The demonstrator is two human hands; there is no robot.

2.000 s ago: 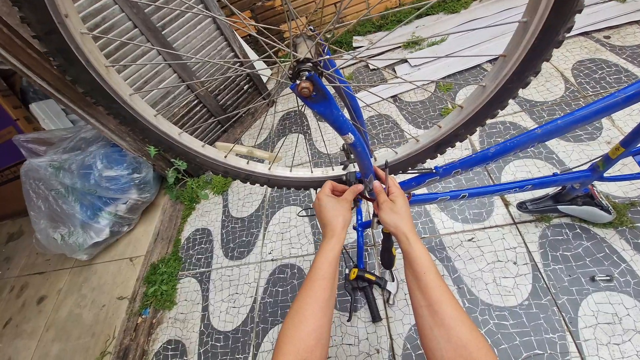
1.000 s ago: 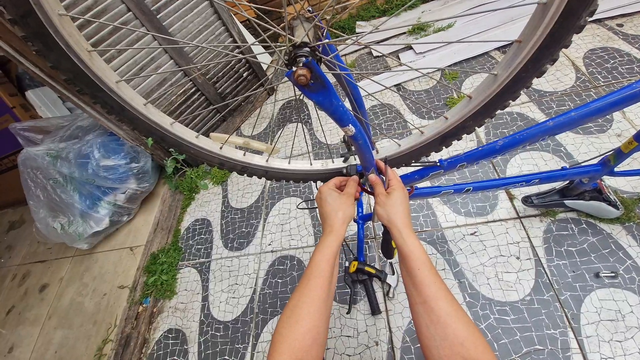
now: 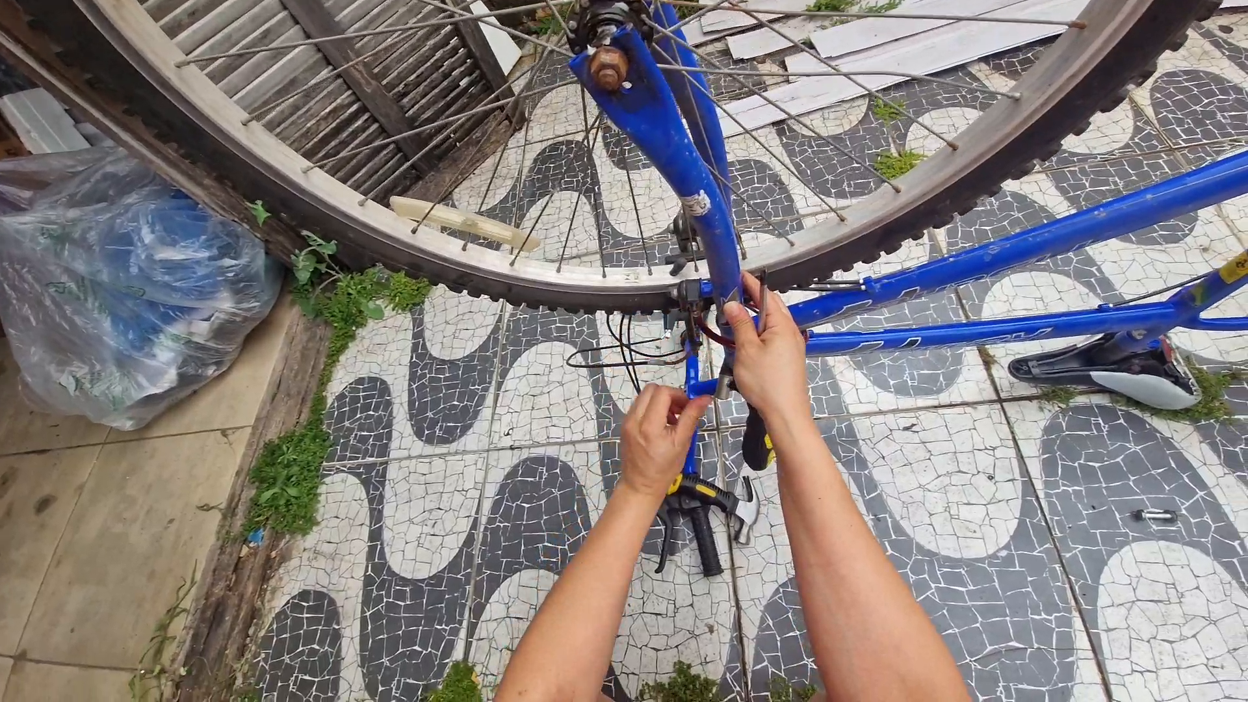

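Note:
A blue bicycle stands upside down, its front wheel raised and its blue fork rising to a rusty axle nut. My right hand is at the fork crown, with the thumb and fingers around its lower part and a thin metal piece by the fingertips. My left hand is lower, beside the blue stem, its thumb and fingertips close together; whether a small part is between them cannot be seen. Dark cables loop left of the stem. A black-and-yellow tool handle shows below my right hand.
The handlebar grip and a claw hammer are low on the mosaic pavement. At right are the bicycle saddle and a small metal part. A filled plastic bag sits at left, and white boards lie behind the wheel.
My left hand has left the brake area beside the fork and moved down toward the stem. My right hand remains at the fork crown.

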